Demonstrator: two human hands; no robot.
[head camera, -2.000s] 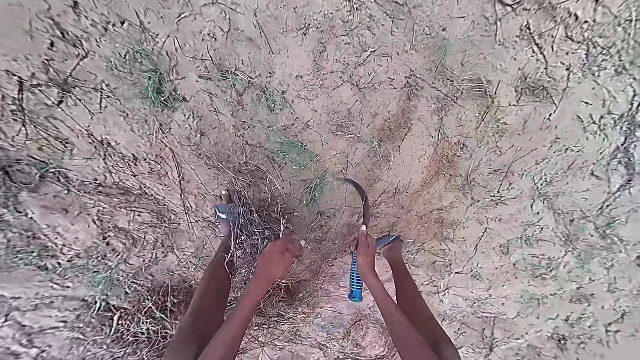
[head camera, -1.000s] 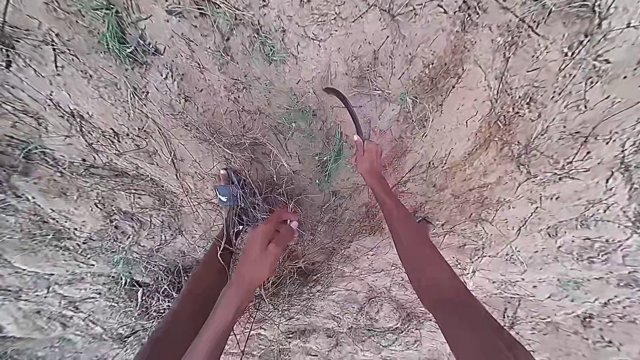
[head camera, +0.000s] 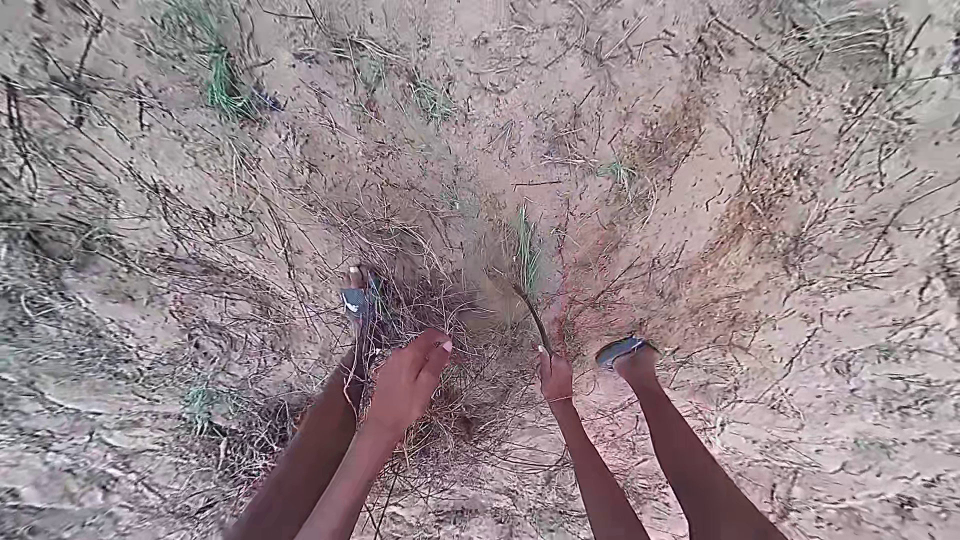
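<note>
My right hand (head camera: 556, 375) is closed around a sickle (head camera: 534, 315), whose handle is hidden in the fist. Its dark curved blade points up and to the left, with the tip beside a narrow tuft of green grass (head camera: 526, 251). To the left, my left hand (head camera: 409, 375) is over a tangle of dry stems (head camera: 442, 307), thumb and fingers curled together. Whether it grips any of the stems cannot be told.
My left foot in a dark sandal (head camera: 355, 301) stands among dry stems, and my right foot in a sandal (head camera: 627, 349) is right of the sickle. More dry brush (head camera: 255, 427) lies lower left. Green tufts (head camera: 225, 90) grow upper left on sandy ground (head camera: 675, 262).
My right hand first reached forward with the sickle, then came back toward me. The blue handle seen two seconds ago is now hidden. My left hand stays over the dry stems.
</note>
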